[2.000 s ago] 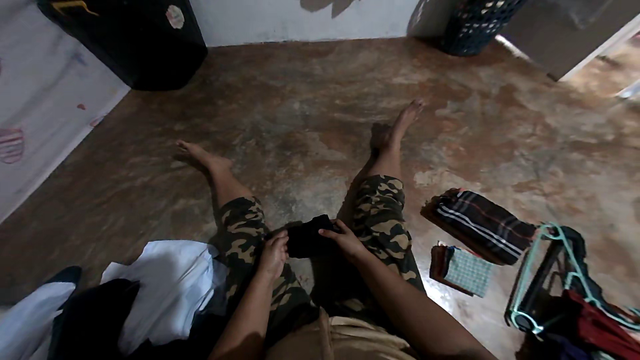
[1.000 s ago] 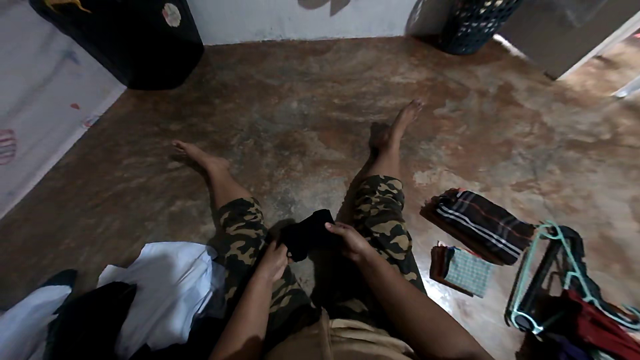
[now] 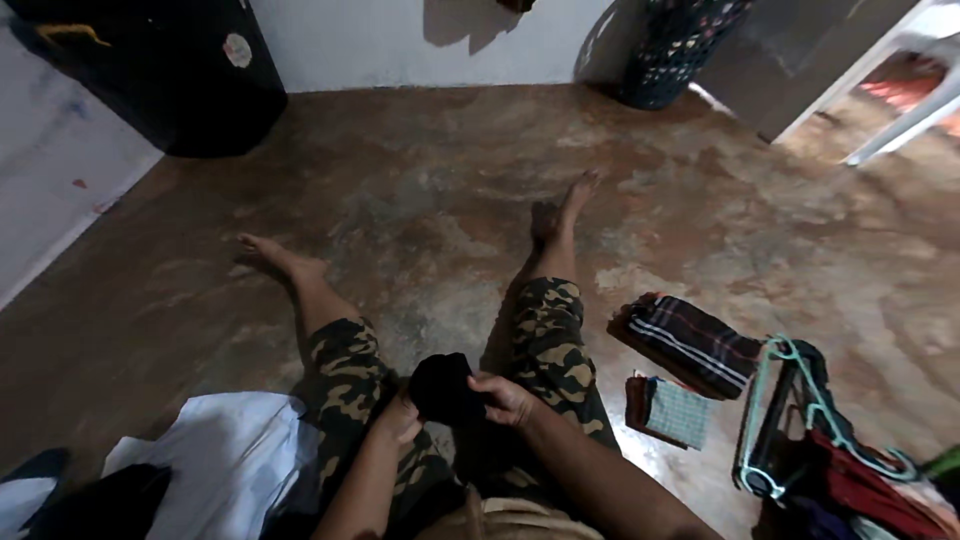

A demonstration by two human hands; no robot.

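A small bundle of black cloth [image 3: 448, 388] is held up between my two hands, just above my lap and between my camouflage-covered thighs. My left hand [image 3: 405, 420] grips its left edge. On its right side, my right hand [image 3: 506, 399] pinches it with the thumb on top. The cloth looks rounded and compact; whether it is folded or rolled I cannot tell. White cloth [image 3: 225, 457] lies beside my left thigh, with a black cloth [image 3: 116, 502] against it. Right of my legs lie a folded dark plaid cloth [image 3: 694, 337] and a small stack of folded cloths with a checked one [image 3: 679, 414] on top.
Light green plastic hangers [image 3: 814, 394] lie at the right beside a dark red garment [image 3: 870, 480]. A large black bin [image 3: 172, 82] stands at the back left, and a dark perforated basket [image 3: 664, 64] against the back wall. My bare feet stretch out on the floor.
The black cloth has gone from a flatter, wider shape to a rounder, more compact bundle between my hands.
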